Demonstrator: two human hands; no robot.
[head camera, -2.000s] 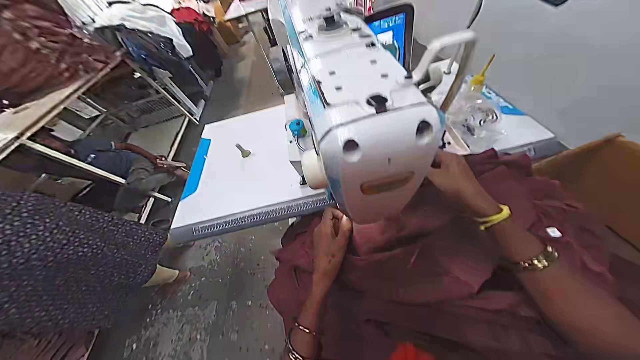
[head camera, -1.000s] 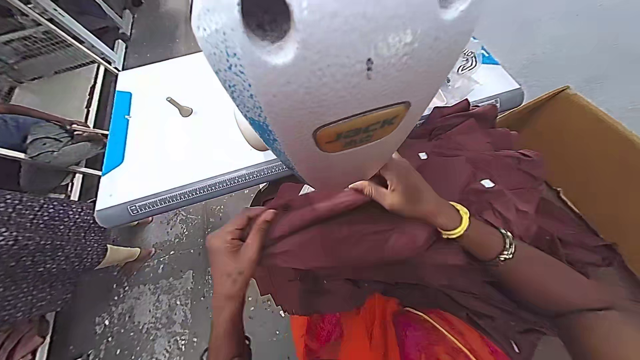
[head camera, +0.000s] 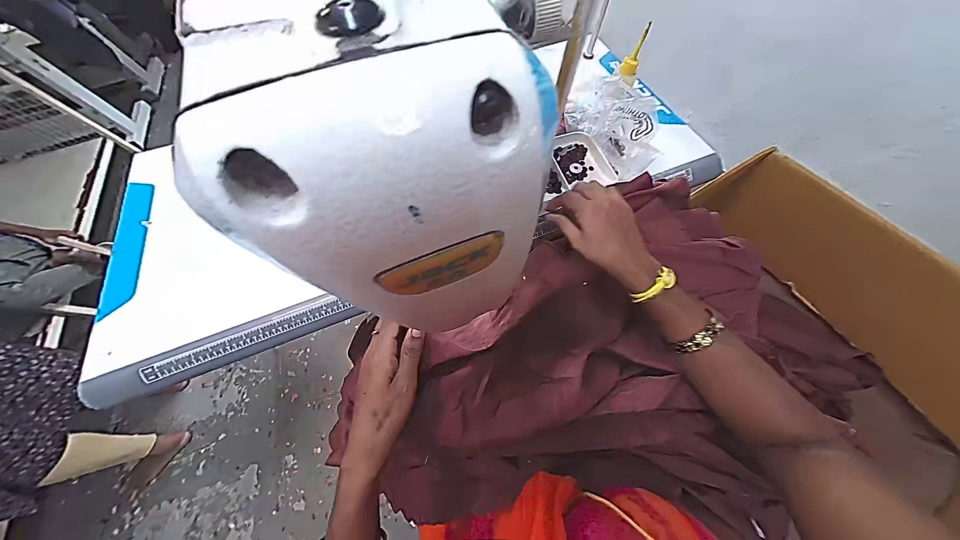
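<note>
The white head of a Jack sewing machine (head camera: 360, 180) fills the upper middle and hides its needle area. Under its lower edge, my left hand (head camera: 386, 375) lies on the left border of a maroon cloth (head camera: 540, 382), fingertips partly hidden; whether it grips the cloth is unclear. My right hand (head camera: 600, 225), above a yellow wristband, is beside the front compartment of a white tray of dark buttons (head camera: 581, 161), its fingers bent and the fingertips near the tray's edge. Whether a button is between them cannot be made out. The cloth spreads over the lap below both hands.
The white machine table (head camera: 180, 255) has a ruler along its front edge. A plastic bag (head camera: 619, 120) and a yellow-tipped bottle (head camera: 630, 64) stand behind the tray. A cardboard box (head camera: 840, 247) is at the right. Other people's legs and a patterned garment (head camera: 34, 420) show at the left.
My right hand has left the folded cloth edge that it held a second ago and moved to the button tray. My left hand is now at the machine head's lower edge. The view has shifted.
</note>
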